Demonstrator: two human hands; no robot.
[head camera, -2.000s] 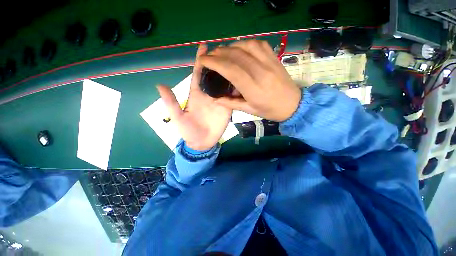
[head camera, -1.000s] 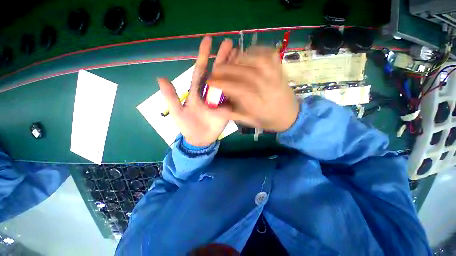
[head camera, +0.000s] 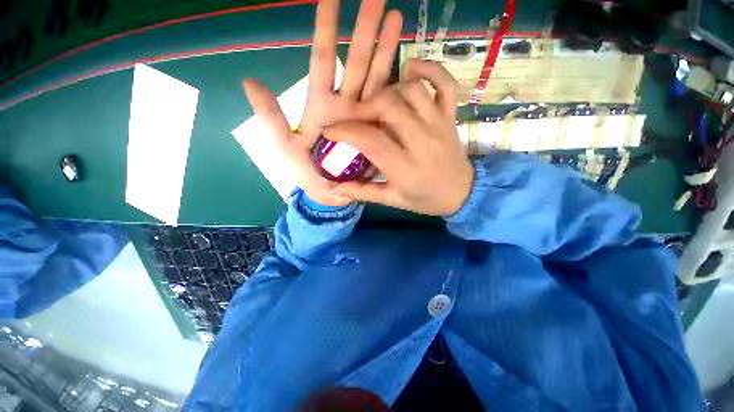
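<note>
A smartwatch head (head camera: 341, 160) lies at the base of my left palm, its screen lit white with a purple-pink rim. My left hand (head camera: 328, 121) is palm up with its fingers spread. My right hand (head camera: 418, 149) is over it, thumb and fingers holding the watch's edge. My right fingers hide part of the watch. A white note sheet (head camera: 270, 145) lies under my left hand, with a bit of yellow showing beside the palm.
A cream jig (head camera: 563, 76) crossed by a red strip (head camera: 492, 52) is at upper right, above a taped white strip (head camera: 555, 133). A white sheet (head camera: 161, 145) and small dark object (head camera: 70, 168) lie left. A blister tray (head camera: 213, 269) is below; a foam tray (head camera: 708, 241) is right.
The watch screen went from dark to lit. My right hand has come back down onto the watch after a blurred movement above my left palm. The view has shifted, and the bench appears higher.
</note>
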